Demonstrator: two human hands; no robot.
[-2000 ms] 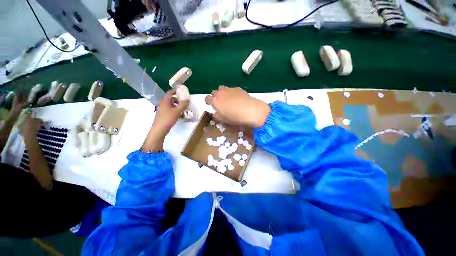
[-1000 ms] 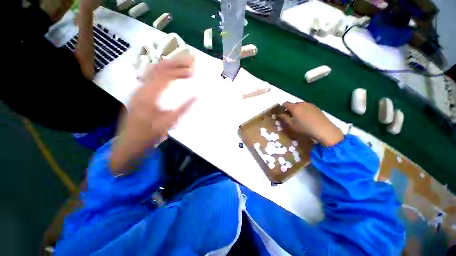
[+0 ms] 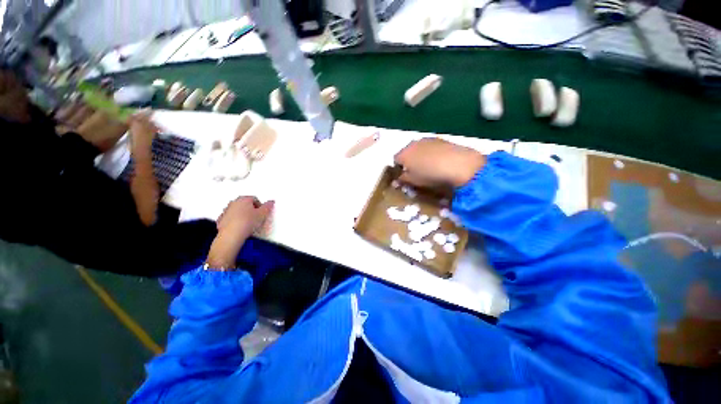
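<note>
The brown cardboard parts tray (image 3: 371,218) stands on the white bench in front of me, with small white discs (image 3: 422,230) loose in it. My right hand (image 3: 437,163) is over the tray's far edge with its fingers bent down; its fingertips are hidden, so I cannot tell what it holds. My left hand (image 3: 242,223) is low at the bench's near edge, left of the tray, with its fingers close together; a small pale-pinkish patch shows by the fingertips, too blurred to name. A slim pinkish-cream piece (image 3: 363,144) lies on the bench beyond the tray.
The green conveyor belt (image 3: 364,98) carries spaced cream housings (image 3: 491,101). Set-aside housings (image 3: 229,162) lie left on the bench. A grey metal post (image 3: 294,71) stands at the bench's far edge. A neighbour's dark sleeve and arm (image 3: 143,175) are at left. A patterned cardboard sheet (image 3: 672,237) is at right.
The view has swung about. My left hand was holding a housing, then was blurred and spread, and is now down at the bench's near edge. My right hand remains at the tray's far side.
</note>
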